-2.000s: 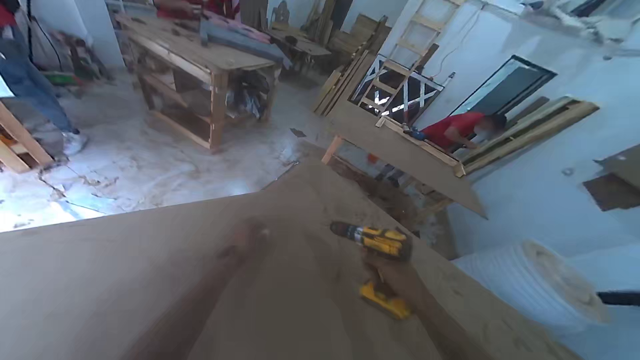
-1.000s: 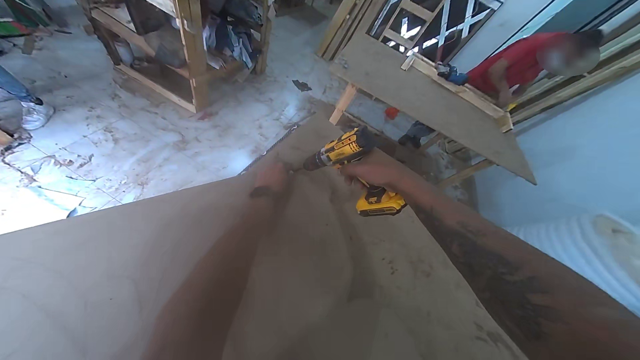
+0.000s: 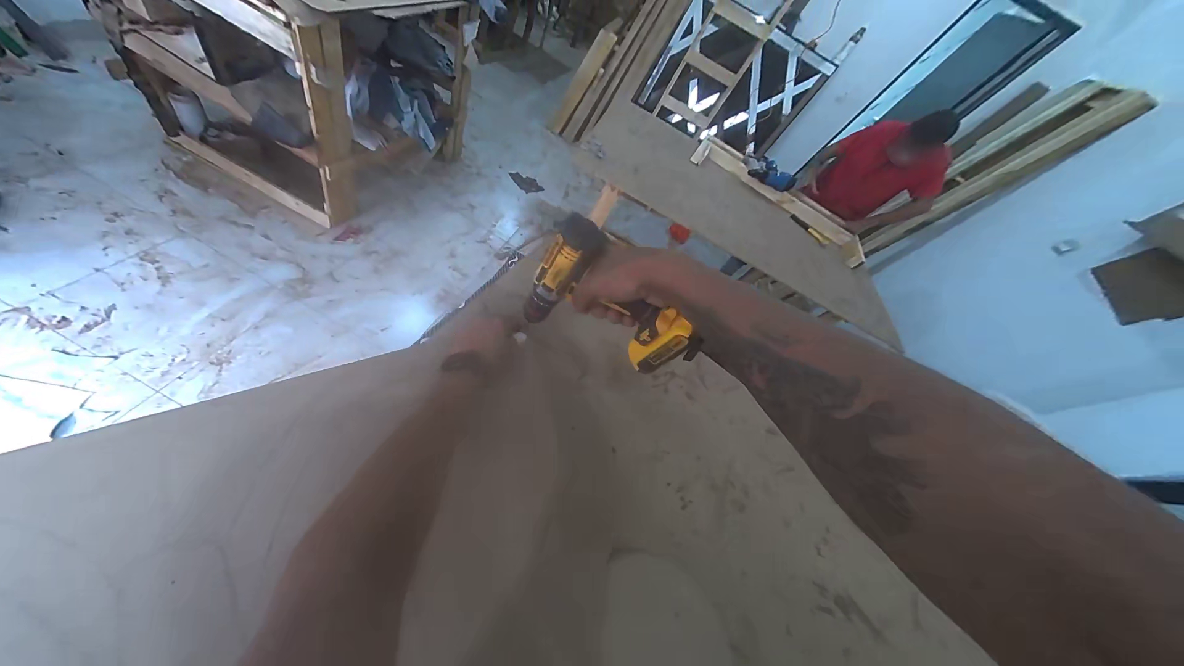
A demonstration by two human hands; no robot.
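My right hand (image 3: 615, 282) grips the handle of a yellow and black cordless drill (image 3: 564, 259). The drill's chuck points down and to the left at the far end of a large brown board (image 3: 573, 518), and its yellow battery (image 3: 664, 340) faces me. Just left of the chuck, my left hand (image 3: 481, 342) is at the board's surface near its far corner. That hand is blurred, so whether its fingers pinch something small cannot be made out. A small pale spot shows beside its fingertips.
A wooden workbench (image 3: 324, 120) with cloths on its shelves stands at the upper left. Beyond my board is another board-topped table (image 3: 740, 217) with a wooden frame, where a person in a red shirt (image 3: 874, 171) bends over. Wood lengths (image 3: 1054, 148) lean by the wall.
The drill has swung round from pointing left to pointing down and left, held in my right hand. My left hand stays by the chuck. The view has shifted.
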